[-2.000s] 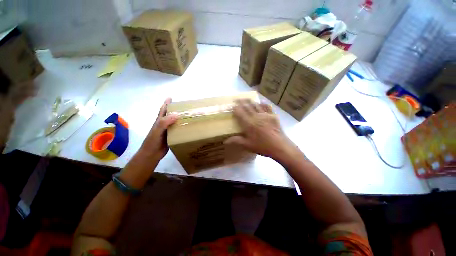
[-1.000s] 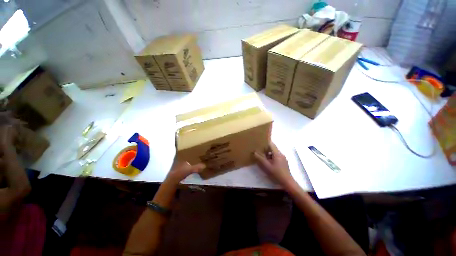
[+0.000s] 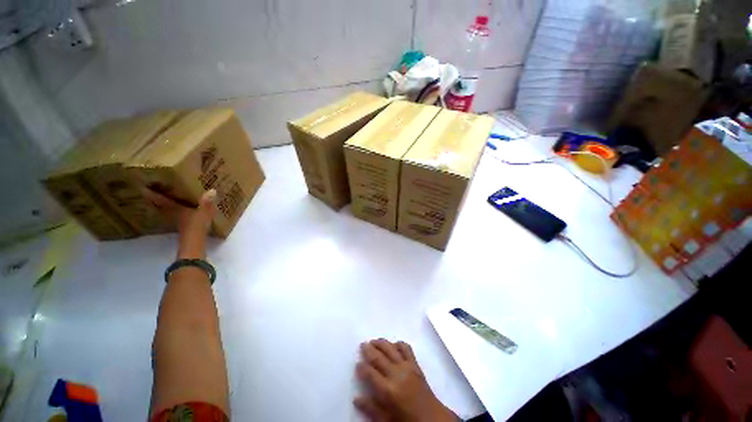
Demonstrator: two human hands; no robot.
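My left hand (image 3: 185, 210) grips the near lower part of a taped brown shipping carton (image 3: 216, 169) at the left back of the white table (image 3: 305, 288). That carton stands against two others (image 3: 103, 198); its thumb side shows on the printed face, and some fingers are hidden. My right hand (image 3: 394, 381) rests on the table near the front edge, fingers spread, holding nothing that shows. A white sheet (image 3: 470, 371) lies right of it, with a thin strip, perhaps a cutter (image 3: 484, 330), on it.
Three brown cartons (image 3: 383, 165) stand at the back middle. A phone (image 3: 528, 214) with a cable lies right of them. A tape dispenser (image 3: 587, 152), an orange-yellow stack (image 3: 684, 198) and a bottle (image 3: 472, 70) are further off. Another dispenser (image 3: 78, 401) is cut off at lower left.
The carton both hands held at the table's front now stands at the left back beside the other two, with my left hand on it. My right hand has let go. The view has turned right.
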